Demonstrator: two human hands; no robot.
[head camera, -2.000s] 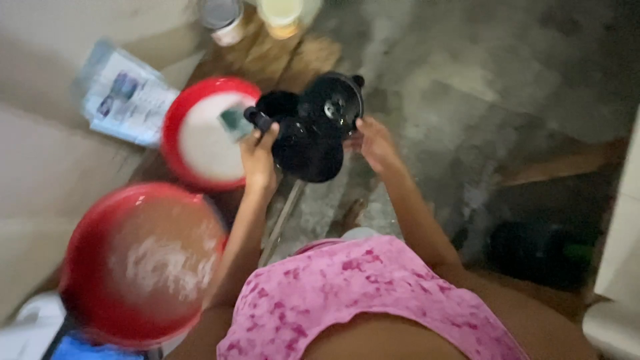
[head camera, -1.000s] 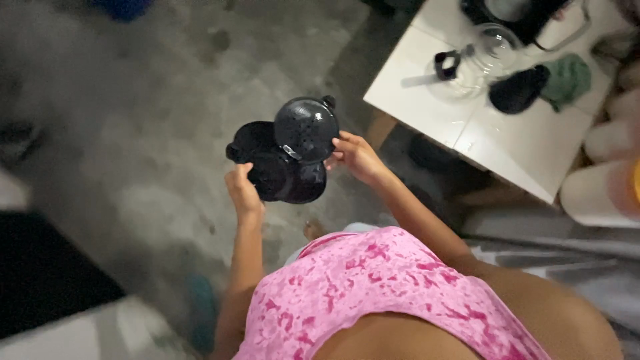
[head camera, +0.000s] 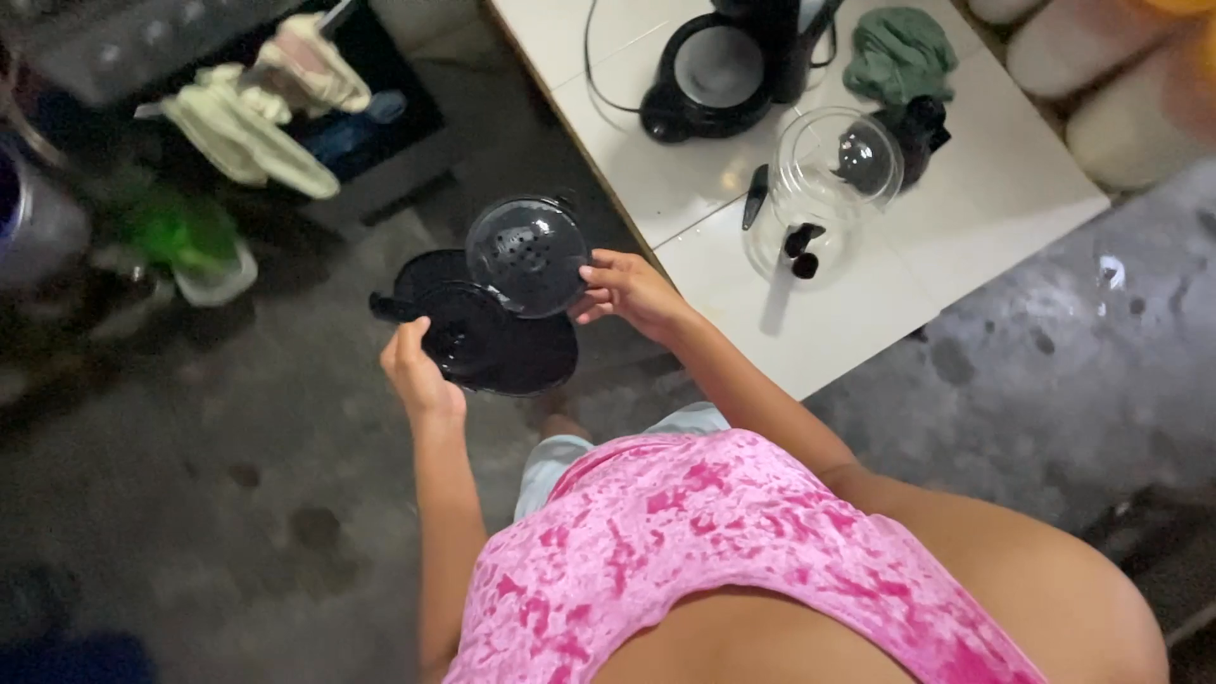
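My left hand (head camera: 425, 375) grips a black plastic piece with a small handle and a round center (head camera: 456, 332), its thumb on top and the fingers hidden beneath. Against my right hand (head camera: 627, 293) rests a wet, round black plastic disc with small holes (head camera: 527, 256), held at its right edge. The disc overlaps the upper side of the other black piece. Both are held above the floor, left of a white tiled table. On that table lie clear round containers (head camera: 836, 157), a black coffee maker base (head camera: 719, 71) and a green cloth (head camera: 901, 55).
The white tiled table's edge (head camera: 655, 261) runs close beside my right hand. A black cord lies near its corner. Light cloths (head camera: 242, 142) hang over a dark surface at upper left, by a blurred green thing (head camera: 180, 233). The grey floor (head camera: 285, 475) has wet spots.
The view has swung from the red basins to the white tiled table, now nearer my right hand. Both hands keep hold of the black pieces throughout.
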